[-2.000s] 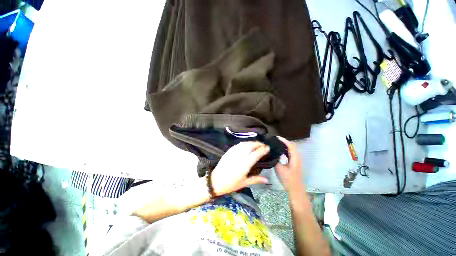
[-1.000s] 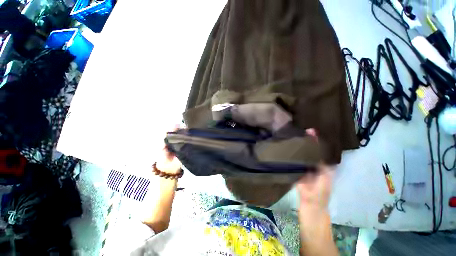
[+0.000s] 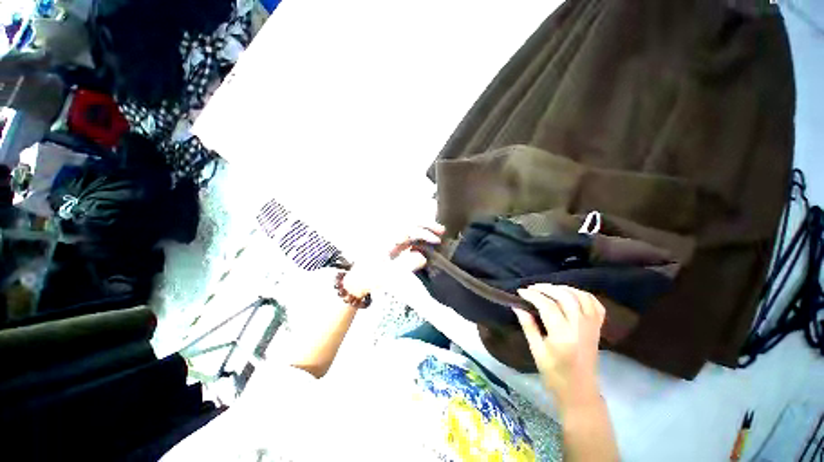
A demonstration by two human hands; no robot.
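Note:
A pair of brown shorts [image 3: 515, 194] lies on a stack of matching brown garments [image 3: 669, 99] on the white table. Its waist is open towards me and shows black cloth [image 3: 524, 257] inside. A small white loop [image 3: 591, 223] stands up at the far side of the opening. My left hand [image 3: 417, 248] grips the left end of the near waist edge. My right hand [image 3: 565, 329] pinches the same edge further right, fingers on top. The garment's underside is hidden.
Black hangers [image 3: 795, 280] lie at the right edge. An orange-yellow tool with a black tip [image 3: 742, 437] lies at the lower right. Dark clothing heaps [image 3: 135, 217] and a red thing [image 3: 98, 117] are at the left. Dark rolls or folded cloth [image 3: 86, 388] are at the lower left.
The view has swung left, so the stack shows further right. The waist now gapes open with more black inside showing. My right hand has moved inward from the garment's right end.

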